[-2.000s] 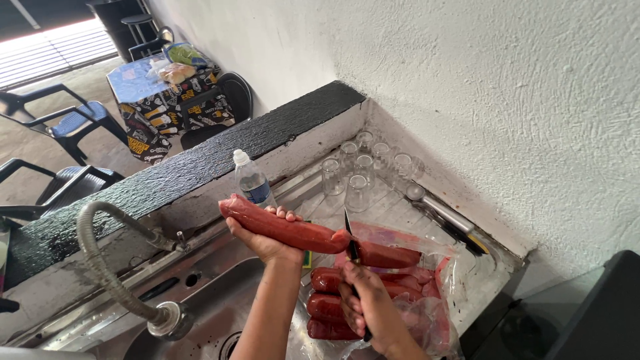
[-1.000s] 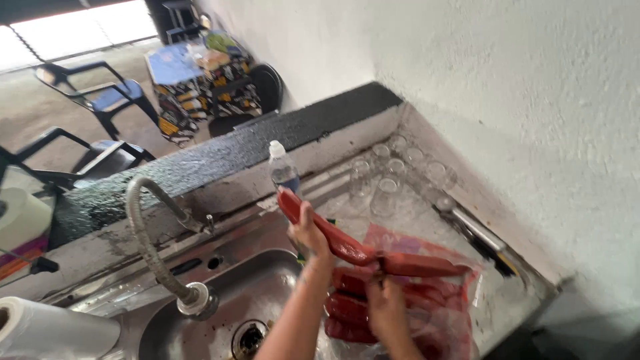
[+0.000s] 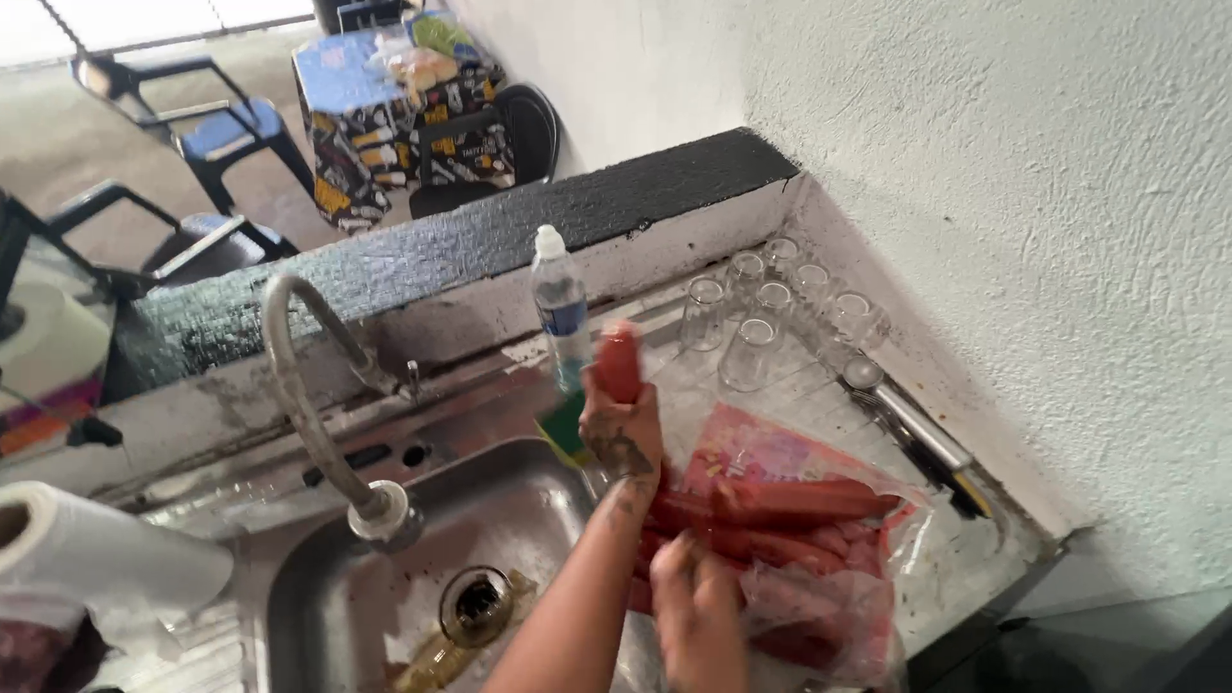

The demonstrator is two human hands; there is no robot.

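Observation:
My left hand (image 3: 621, 431) grips a thick red sausage (image 3: 619, 364), whose end points up past the fingers beside the soap bottle. Lower and to the right is my right hand (image 3: 698, 606), blurred, at the left edge of the sausage pile; whether it holds anything cannot be told. Several red sausages (image 3: 808, 502) lie on a red and clear plastic bag (image 3: 741, 443) on the drainboard. No knife can be made out in my right hand.
A steel sink (image 3: 332, 587) with a curved faucet (image 3: 289, 385) lies left of my arms. Behind my left hand are a plastic bottle (image 3: 561, 308) and a green sponge (image 3: 566, 423). Upturned glasses (image 3: 751, 351) and utensils (image 3: 924, 433) line the wall side. A plastic roll (image 3: 106, 549) stands lower left.
The sausage in my left hand has swung from lying across toward the right hand to pointing upward, away from it. The knife seen in my right hand two seconds ago is no longer discernible.

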